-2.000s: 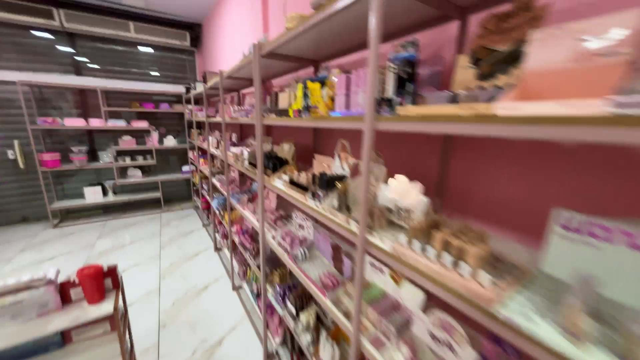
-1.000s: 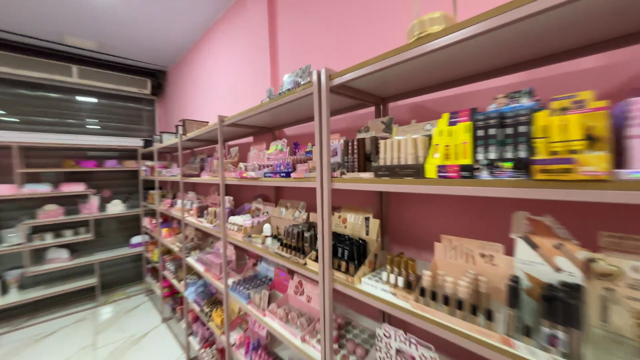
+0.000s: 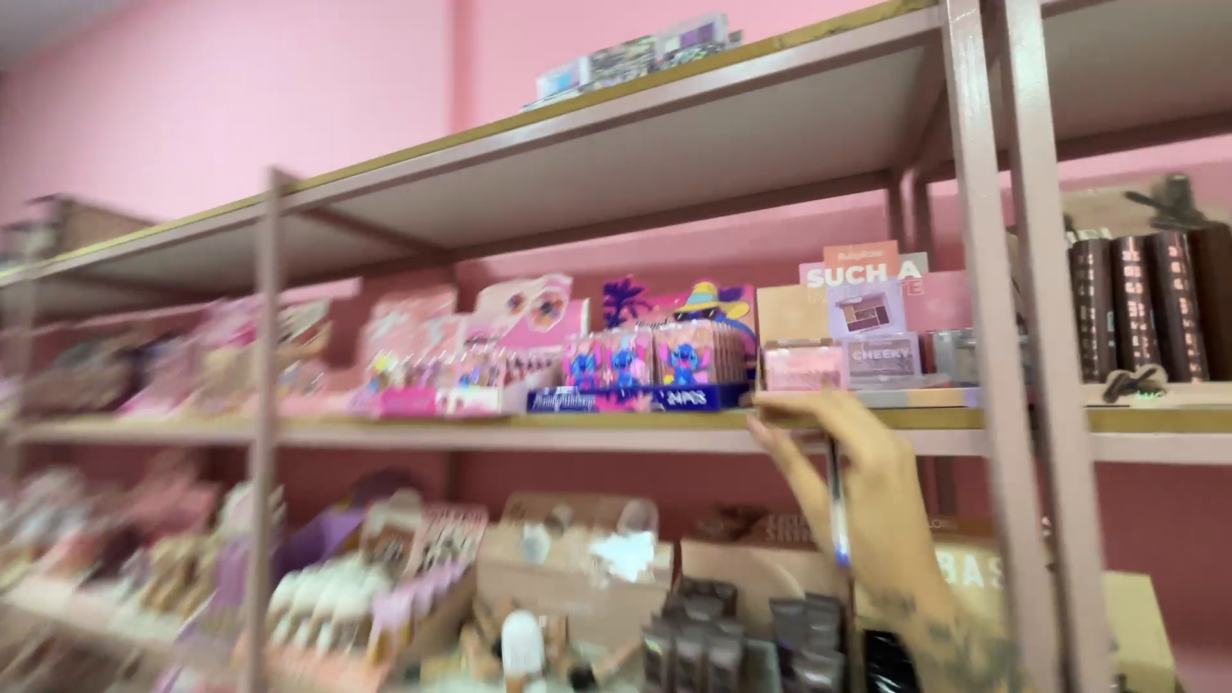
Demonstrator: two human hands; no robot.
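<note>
My right hand (image 3: 866,481) is raised at the edge of the middle metal shelf (image 3: 626,433), with its fingers pointing left. A slim pen (image 3: 839,510) is held upright in it, partly hidden by the fingers. The fingertips lie just below a clear makeup palette (image 3: 804,368), beside a blue display tray (image 3: 640,397) of small packs with blue cartoon figures. Behind stand a palette box (image 3: 866,308) and a grey-white palette (image 3: 881,358). Beneath the hand are dark cosmetic tubes (image 3: 703,645) on the lower shelf. My left hand is out of view.
Metal uprights (image 3: 991,337) stand right of the hand, and another upright (image 3: 265,433) is at the left. Dark brown boxed tubes (image 3: 1136,308) fill the right bay. Eyeshadow palettes (image 3: 635,60) lie on the top shelf. Pink displays (image 3: 520,318) and cardboard displays (image 3: 577,568) hold more cosmetics.
My right hand, absent from both earlier frames, has come into view at the shelf edge. The view has moved close to the shelves.
</note>
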